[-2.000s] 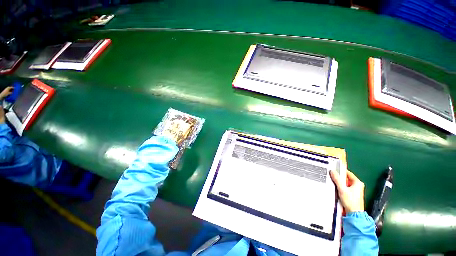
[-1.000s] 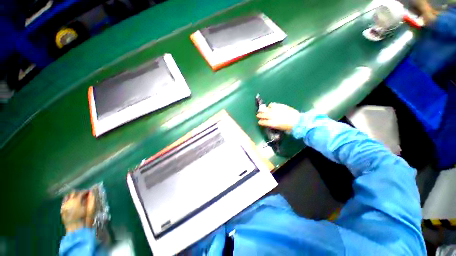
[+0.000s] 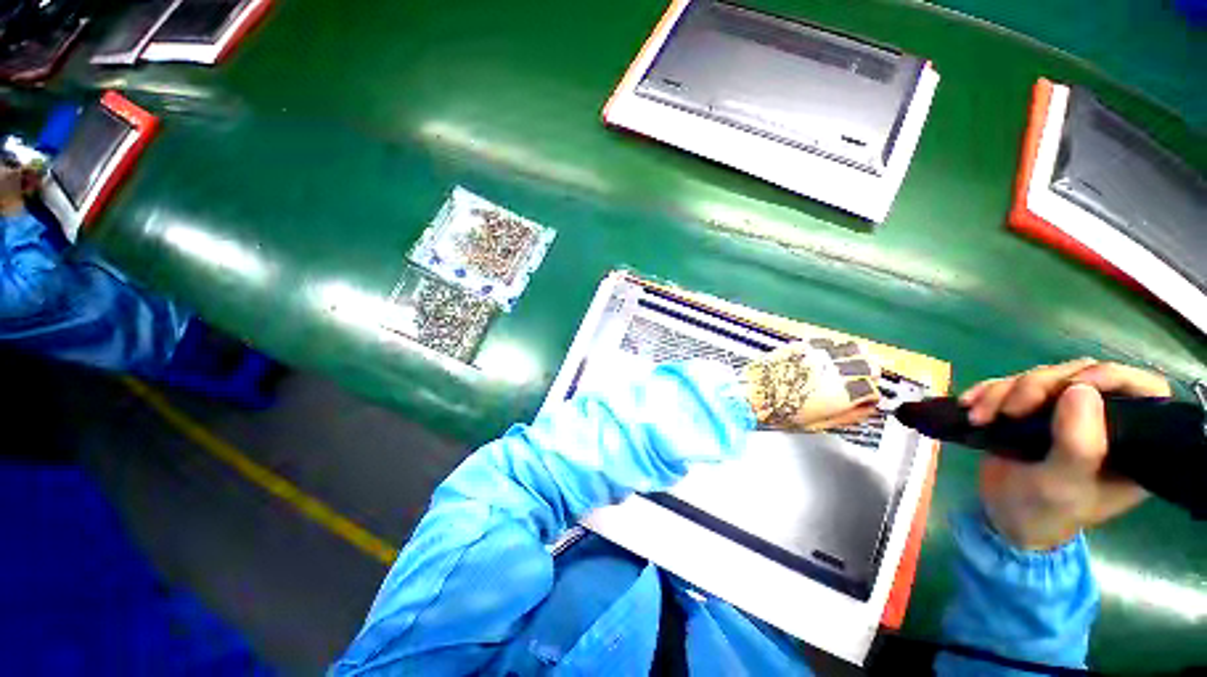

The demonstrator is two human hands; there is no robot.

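A laptop (image 3: 781,489) lies bottom side up on a white sheet (image 3: 721,582) with orange-red board edges showing. My left hand (image 3: 810,384), tattooed and with grey bands on the fingers, lies over the vent slots near the far right corner. Its fingertips are at the tool's tip; whether they hold a screw cannot be seen. My right hand (image 3: 1059,450) grips the black electric screwdriver (image 3: 1152,443), held nearly level, its tip pointing left at that corner. The upper screw bag (image 3: 492,247) and the lower screw tray or bag (image 3: 447,318) lie left of the laptop.
Waiting laptops lie across the green bench (image 3: 331,159), one beyond mine (image 3: 774,86) and one at the right (image 3: 1138,185). At the far left a person in a blue sleeve (image 3: 93,298) is at another laptop (image 3: 93,159). A yellow floor line (image 3: 252,463) shows below the bench.
My left hand has moved from the screw bags onto the laptop's far right corner. My right hand has lifted the screwdriver from the bench to that corner. The view has swung back left.
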